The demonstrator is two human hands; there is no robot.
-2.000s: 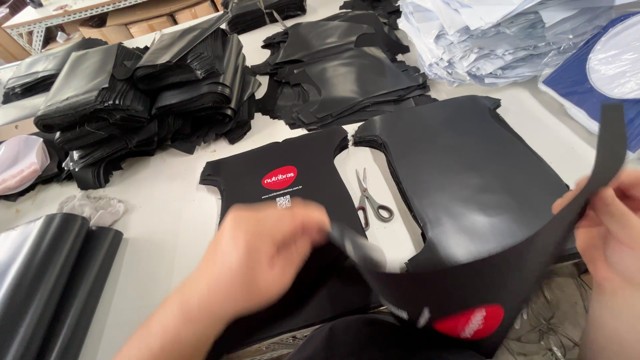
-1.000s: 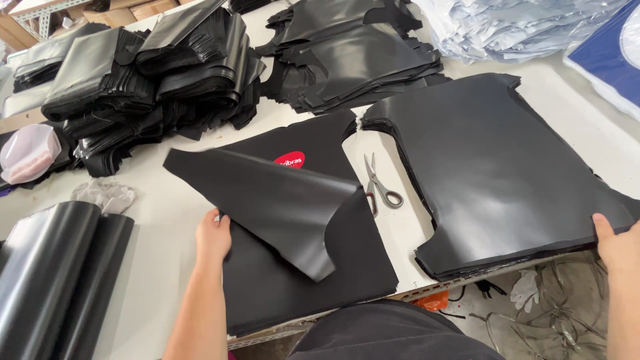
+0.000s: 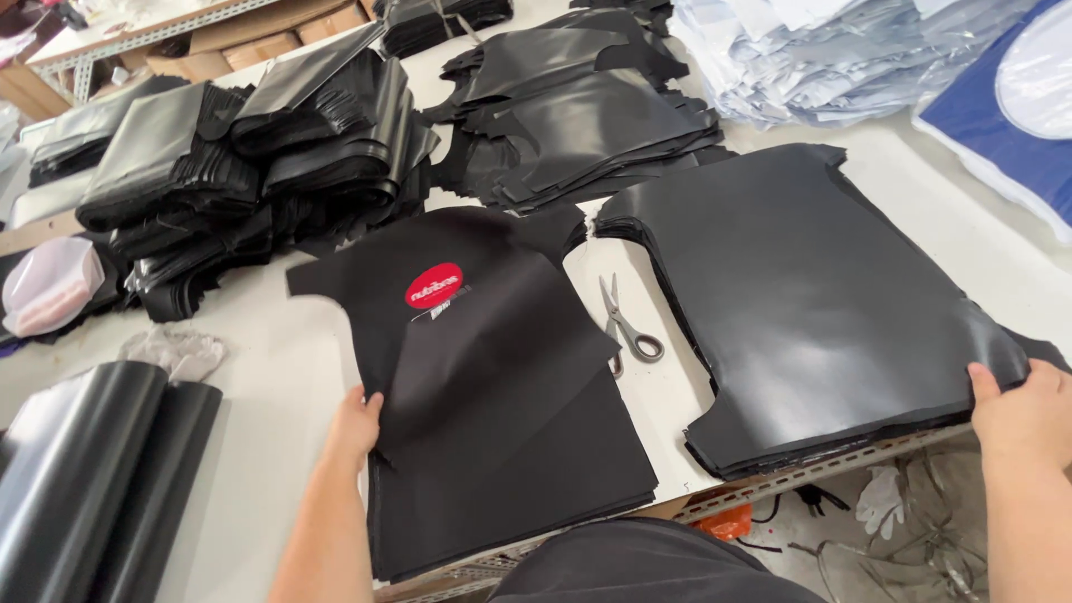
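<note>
My left hand (image 3: 356, 423) pinches the left edge of a black cut fabric piece (image 3: 502, 352) bearing a red oval logo, which lies slightly askew on a stack of black pieces (image 3: 519, 511). At the right, my right hand (image 3: 1017, 410) has its thumb on top of the lower right corner of a stack of glossy black cut pieces (image 3: 804, 301), its fingers at the edge. Between the two stacks lie scissors (image 3: 628, 322) with dark handles, blades a little apart, one handle partly covered by the fabric.
Folded black bundles (image 3: 327, 142) and more cut black pieces (image 3: 586, 126) lie along the back. Black rolls (image 3: 109, 469) are at the left of the white table (image 3: 268, 419). Plastic-wrapped pale material (image 3: 821, 59) and a blue item (image 3: 980, 109) stand at the back right; a glove (image 3: 879, 502) lies below.
The piece at my left hand showed its glossy underside, folded over, a second ago; now its logo side faces up, spread over the left stack. My right hand stays near the right stack's corner.
</note>
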